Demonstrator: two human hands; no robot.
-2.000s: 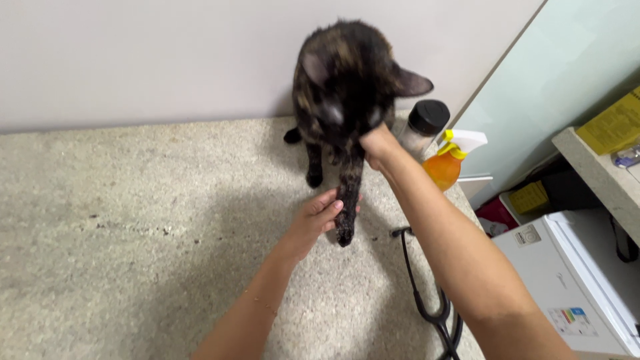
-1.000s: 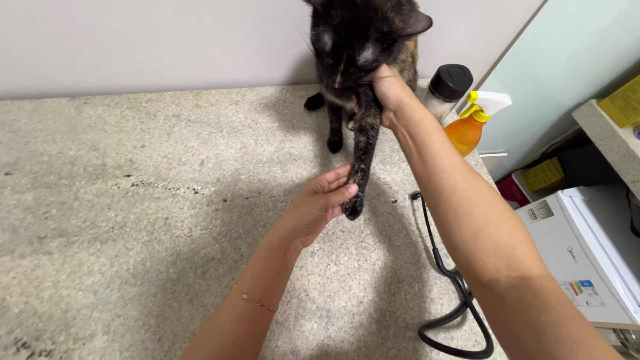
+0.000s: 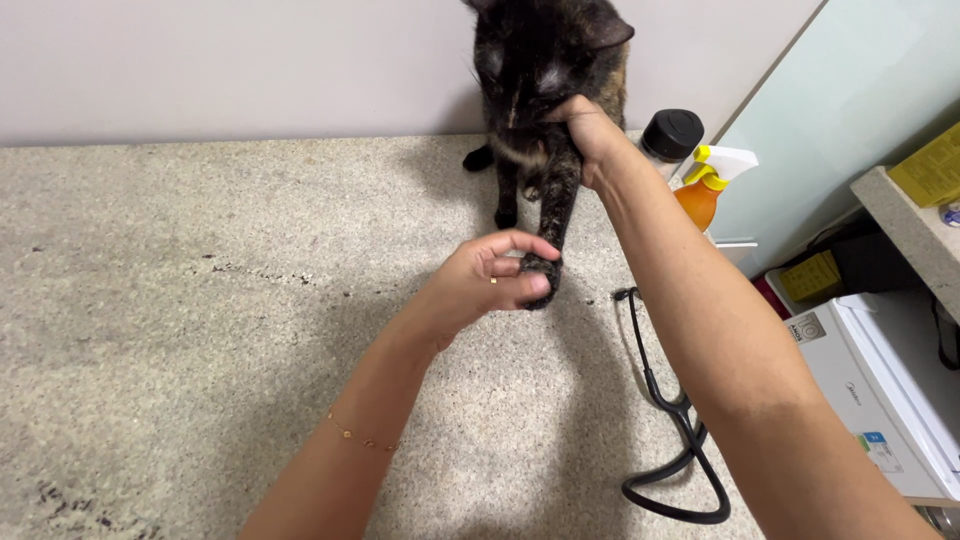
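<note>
A dark tortoiseshell cat [image 3: 525, 82] sits upright at the back of a speckled stone counter [image 3: 187, 360], against the wall. My left hand [image 3: 499, 274] has its thumb and fingers around the paw of the cat's foreleg [image 3: 559, 202], low over the counter. At the upper part of that same leg, beside the cat's chest and chin, is my right hand [image 3: 589, 139]; its fingers are partly hidden behind the leg and fur. The cat's other forepaw [image 3: 506, 219] rests on the counter.
A black stethoscope [image 3: 679, 442] lies under and beside my right forearm. Behind that forearm stand a black-lidded container [image 3: 673, 135] and an orange spray bottle [image 3: 699, 202]. Past the counter's right edge are a white appliance [image 3: 855, 382] and a shelf [image 3: 911, 217] with a yellow box [image 3: 930, 165].
My left thumb and fingers have closed around the paw, where a second ago they were beside it. My right hand stays at the upper leg. The view has shifted somewhat.
</note>
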